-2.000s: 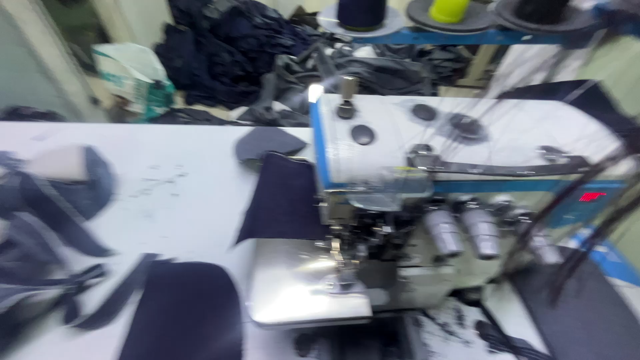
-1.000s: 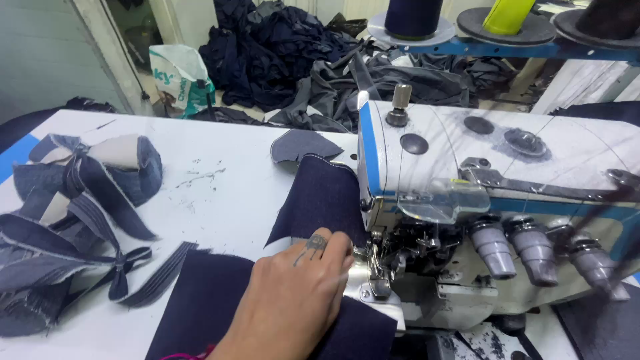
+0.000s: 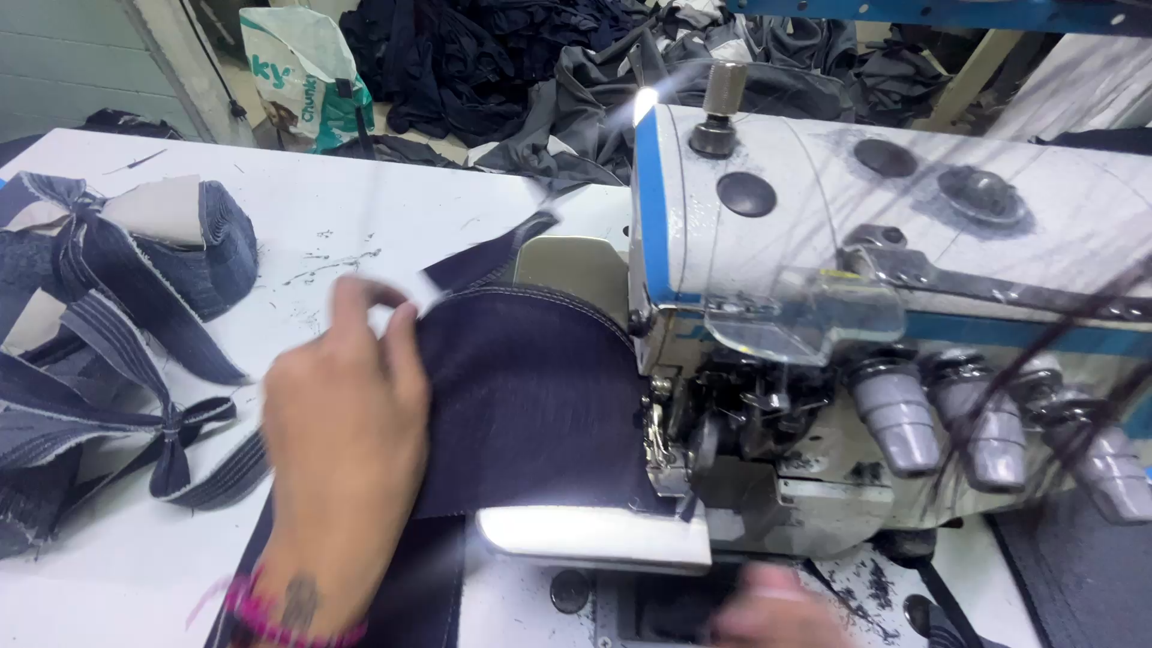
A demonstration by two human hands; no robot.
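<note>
A dark navy denim piece (image 3: 540,396) with a curved, stitched top edge lies on the plate of a white and blue overlock sewing machine (image 3: 864,225), its right edge at the presser foot (image 3: 668,450). My left hand (image 3: 346,432), with a pink bracelet at the wrist, is at the left edge of this piece, fingers bent; whether it grips the fabric is unclear. Blurred at the bottom edge, my right hand (image 3: 778,612) is in front of the metal plate (image 3: 594,535), its fingers mostly cut off. Another dark fabric piece (image 3: 423,585) lies below, partly behind my left wrist.
Tied denim bundles (image 3: 216,243) lie on the white table (image 3: 360,207) at left. Behind it are heaped dark garments (image 3: 504,72) and a plastic bag (image 3: 306,81). Thread tension knobs (image 3: 891,414) line the machine's front, with loose threads hanging at right.
Two seconds ago no hand was in view; one second ago one hand was on the fabric near the presser foot. Now both hands show, and a curved piece lies across the plate. The view has shifted closer.
</note>
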